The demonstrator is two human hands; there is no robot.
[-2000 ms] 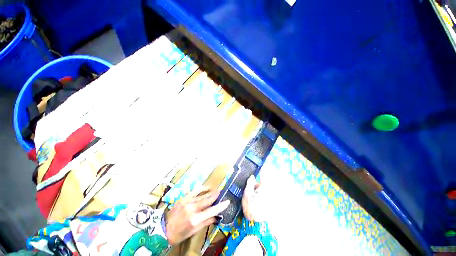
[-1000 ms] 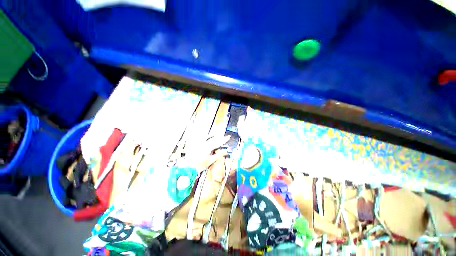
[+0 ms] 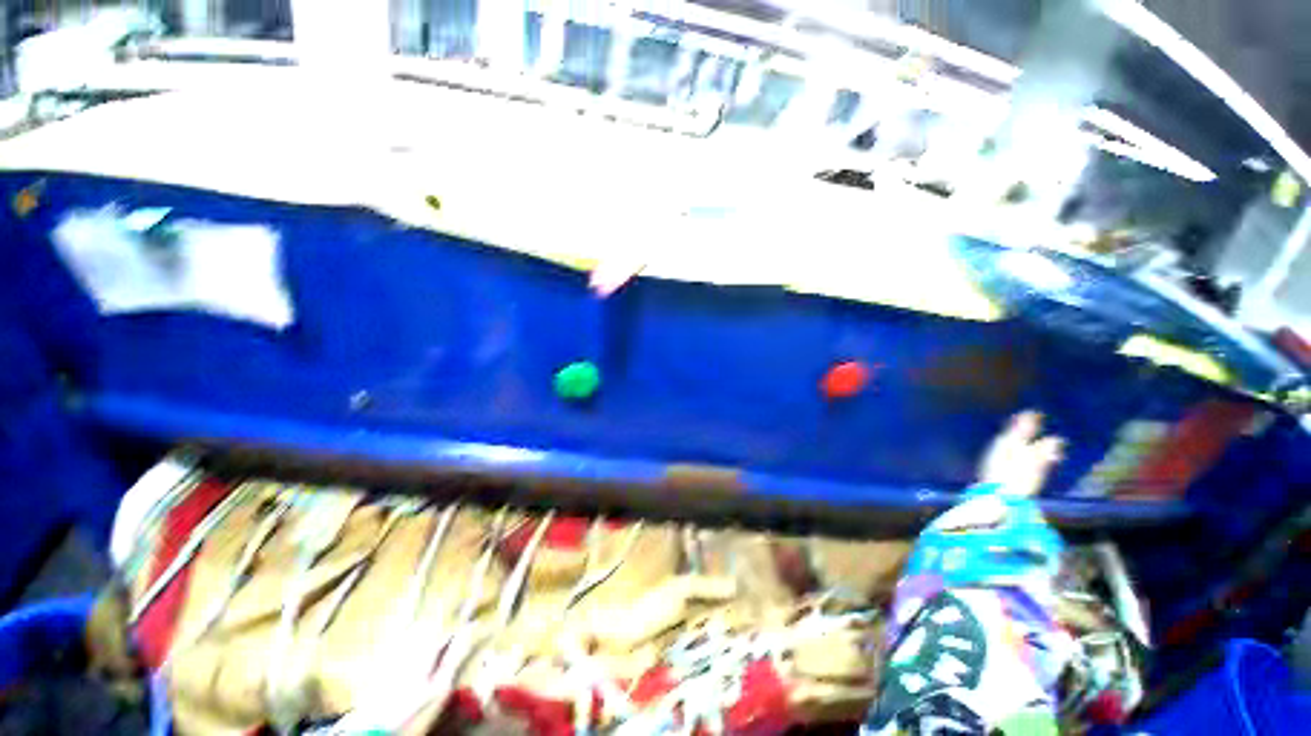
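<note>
My right hand (image 3: 1022, 457) is small and blurred, held against the blue press front at the right, fingers somewhat apart and holding nothing visible. Its patterned sleeve (image 3: 949, 633) crosses the right end of the bed. My left hand is not visible; a pale patch at the bottom edge is too blurred to name. A green button (image 3: 577, 381) and a red button (image 3: 844, 378) show on the front. Tan sheet layers (image 3: 633, 597) with pale offcut strips and red pieces (image 3: 180, 554) lie along the bed. The cutting die is not in view.
The press beam's lower edge (image 3: 431, 453) runs above the material. A white paper sheet (image 3: 180, 269) is on the blue front. Blue bins stand at the lower left (image 3: 46, 621) and lower right (image 3: 1248, 690). Bright shop background lies beyond.
The view has lifted and shifted right. My hands have left the die, and my right hand is now at the press front. The die and pale printed sheet no longer show.
</note>
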